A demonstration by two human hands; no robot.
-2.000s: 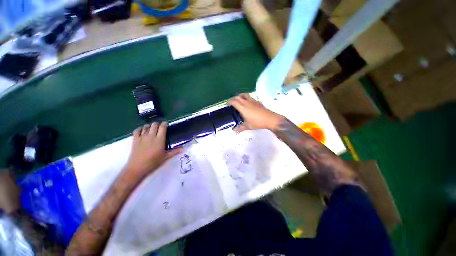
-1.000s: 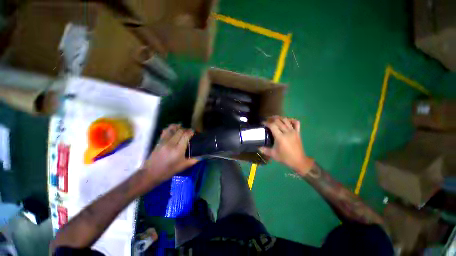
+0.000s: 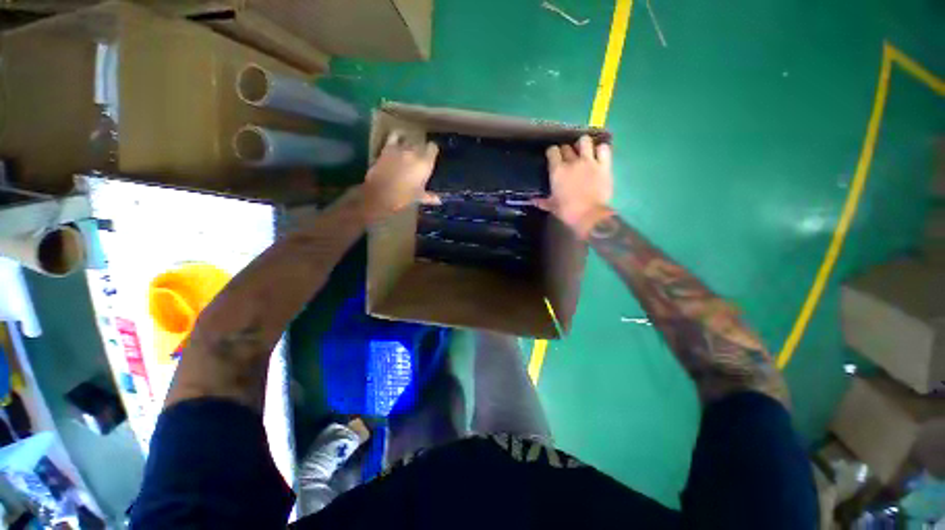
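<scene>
An open shipping carton (image 3: 471,295) stands on the green floor in front of me. Rows of black product boxes (image 3: 471,238) lie inside it, with bare cardboard showing at the near end. My left hand (image 3: 402,176) and my right hand (image 3: 580,181) are inside the carton's far part. They hold the two ends of a row of black boxes (image 3: 487,166) between them at the far wall. My fingertips are at its ends, thumbs on the near side. The single boxes in this row cannot be told apart.
The white packing table (image 3: 244,212) is at the left, with an orange-yellow tape dispenser (image 3: 187,300) on it. Pale tubes (image 3: 295,95) and large cartons (image 3: 155,114) are at the upper left. A blue plastic stool (image 3: 378,362) is below the carton. Brown boxes (image 3: 896,316) stand at the right.
My hands have moved from above the carton's near edge down into its far part with the row of boxes. The view has shifted, and the row's white label no longer shows.
</scene>
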